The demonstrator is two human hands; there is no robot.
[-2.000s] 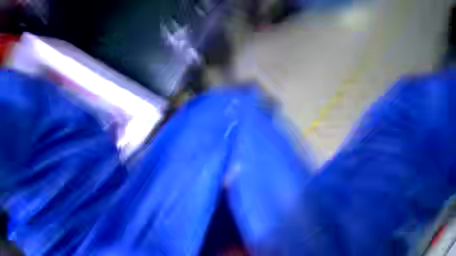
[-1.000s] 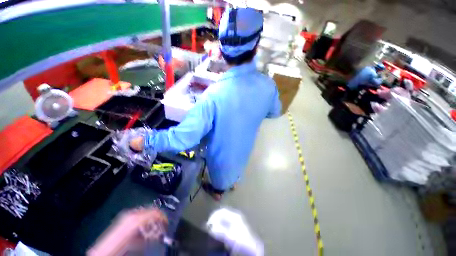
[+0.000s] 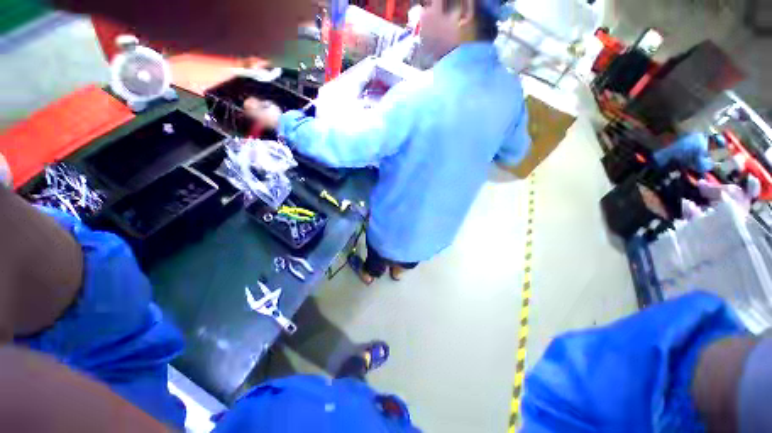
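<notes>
Large blurred bare skin of my left arm or hand (image 3: 34, 271) fills the left edge; its fingers cannot be made out. A dark blurred shape covers the top left, too close to identify. At the right edge my right sleeve and wrist show, but the hand is cut off. On the bench (image 3: 207, 309) lie an open silver hand tool (image 3: 270, 306) and small pliers (image 3: 294, 267). Yellow-green handled pliers (image 3: 296, 213) lie in a small black tray (image 3: 292, 237). A crumpled clear bag (image 3: 258, 169) is behind it.
Black parts bins (image 3: 165, 203) and a silvery metal heap (image 3: 69, 190) are at left, with a white fan (image 3: 140, 74) behind. A person in light blue (image 3: 449, 144) stands at the bench, reaching to the bins. Yellow-black tape (image 3: 525, 313) runs along the floor. Stacked white material (image 3: 711, 262) is at right.
The blurred hands at the bottom centre are gone from there; both arms now show at the sides. The silver tool now shows on the bench. The person's hand has moved off the clear bag.
</notes>
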